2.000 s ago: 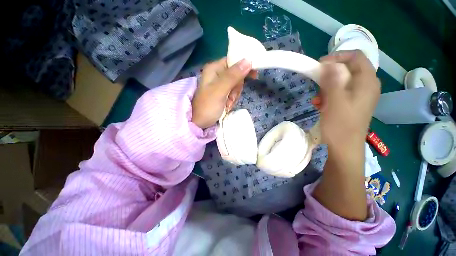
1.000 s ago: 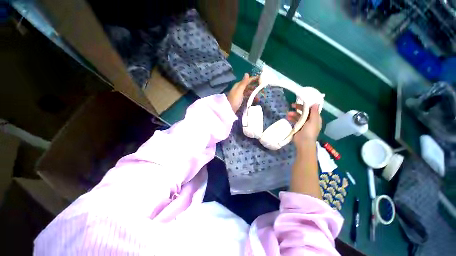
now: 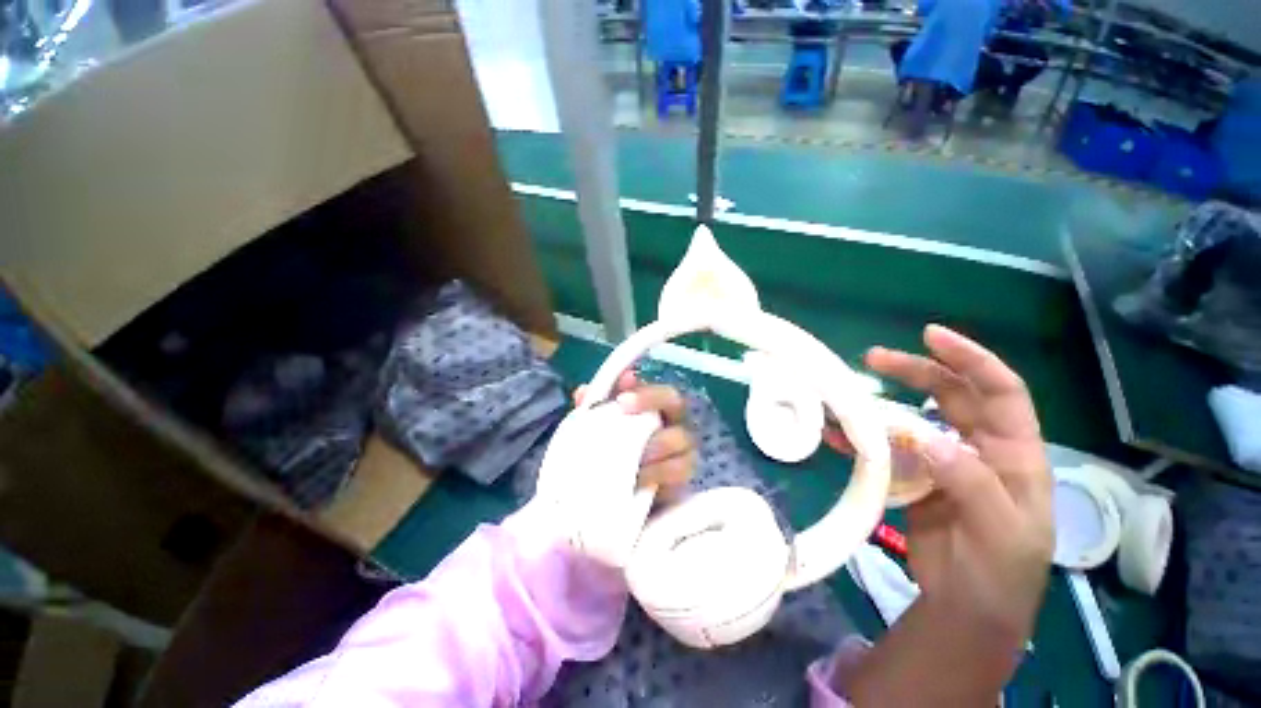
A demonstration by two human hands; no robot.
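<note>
The cream-white cat-ear headphones (image 3: 708, 564) are held up above the bench, near the middle of the view. One pointed ear stands up at the top of the headband. My left hand (image 3: 661, 440) is closed around the left cup and arm, with its fingers inside the arch. My right hand (image 3: 968, 477) is at the right side of the headband, thumb and fingers around the other ear, the upper fingers raised. The grey printed bag (image 3: 692, 678) lies on the bench under the headphones.
An open cardboard box (image 3: 235, 152) with printed bags (image 3: 470, 387) is at left. A metal post (image 3: 588, 180) stands behind. Round white pieces (image 3: 1086, 519), a tape roll (image 3: 1162, 681) and a red block (image 3: 889, 538) lie at right. People in blue (image 3: 947, 42) are beyond.
The view has tilted up and shows the room beyond. The headphones are now upright and closer. My left hand has moved from the headband's ear down to the cup; my right fingers have spread.
</note>
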